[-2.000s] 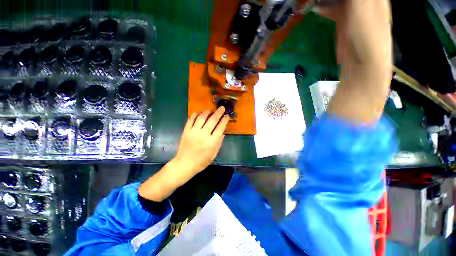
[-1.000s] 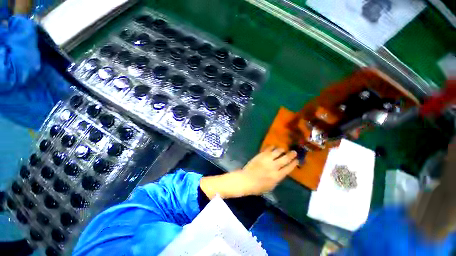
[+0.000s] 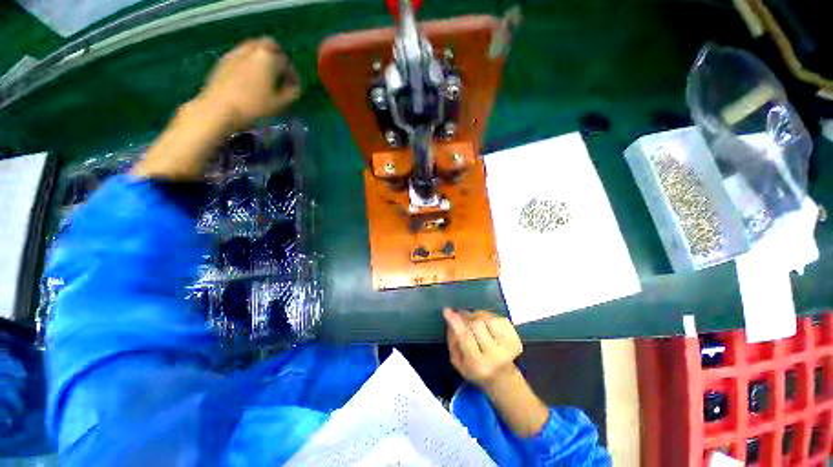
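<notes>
The toggle press stands upright with its metal linkage over the orange base plate. A small fixture with dark spots sits on the plate, and no hand touches it. My left hand is curled and slightly blurred beyond the blister tray; whether it holds something cannot be told. My right hand is at the bench's front edge below the plate, fingers bent and thumb close to them; its contents are hidden. A loose pile of tiny metal pieces lies on the white paper sheet.
A white box of tiny metal pieces stands right of the sheet, beside a crumpled clear bag. A red divided crate is below the bench at right. The red press handle is at the top edge. My left sleeve covers part of the tray.
The view has swung right. My left hand has left the fixture and moved up and left across the tray. My right hand has come from the press handle down to the bench's front edge.
</notes>
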